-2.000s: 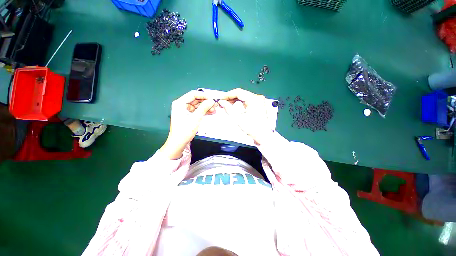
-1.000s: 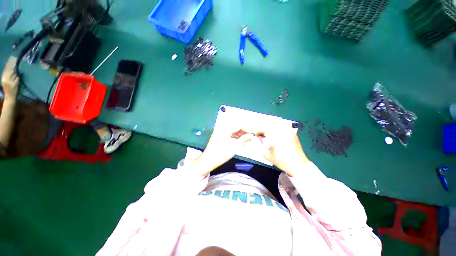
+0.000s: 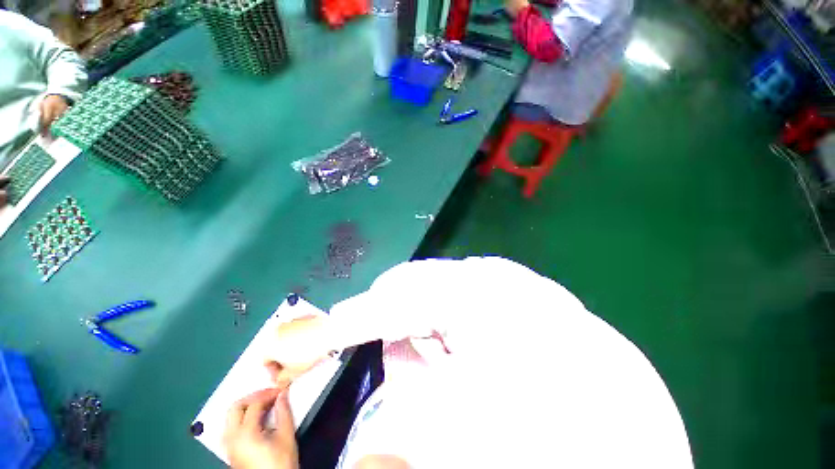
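Note:
The white work board (image 3: 240, 376) lies at a slant at the lower left, with dark round dots at two visible corners. My left hand (image 3: 263, 429) is over its lower part, fingers bent. My right hand (image 3: 298, 350) is over its upper part, overexposed. The fingertips of both hands nearly meet; whether they hold a tiny part cannot be told. A grainy pile of small dark pieces (image 3: 344, 251) lies beyond the board. A small dark cluster (image 3: 238, 304) lies left of that pile. A pile of dark leaded parts (image 3: 85, 423) lies at the lower left.
Blue side cutters (image 3: 117, 325) lie open beyond the board, near a blue bin (image 3: 20, 412). A bag of parts (image 3: 341, 165), stacked circuit boards (image 3: 146, 137), a loose panel (image 3: 59, 238) and a small blue bin (image 3: 417, 81) stand farther off. Two other people are at the table; a red stool (image 3: 531, 147) is beside it.
The view has swung to the right, so the board now appears slanted at the lower left. The red bin and phone have left the view. My hands remain close together over the board.

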